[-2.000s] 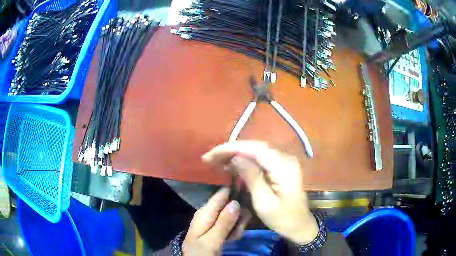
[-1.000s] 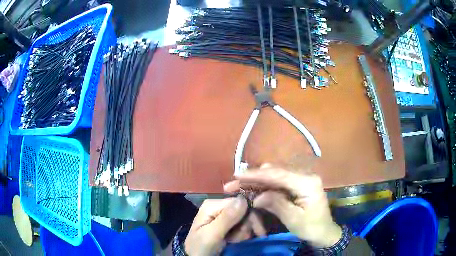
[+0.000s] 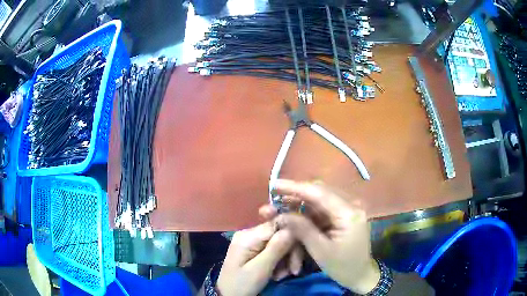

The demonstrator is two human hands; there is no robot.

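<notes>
My left hand point(image 3: 251, 254) and my right hand point(image 3: 338, 237) are together at the lower middle, near the board's front edge. Between their fingers are small shiny metal connector ends point(image 3: 281, 203), partly hidden; their number cannot be told. My left fingers pinch them from below and my right fingers close over them. Pliers point(image 3: 300, 118) lie open on the reddish-brown board point(image 3: 214, 139) just beyond my hands, jaws pointing away; the tip of the left handle is by my right fingers.
A wide cable pile point(image 3: 260, 49) lies at the back, a narrower cable bundle point(image 3: 136, 144) at left. A toothed metal bar point(image 3: 432, 118) lies at right. Left are a full blue basket point(image 3: 110, 87) and a lighter basket point(image 3: 104, 231). A round blue bin point(image 3: 497, 248) stands lower right.
The view has shifted, so the baskets sit lower in the picture. My hands stay together; the shiny ends now show more clearly between the fingers. The pliers and cable piles still lie on the board.
</notes>
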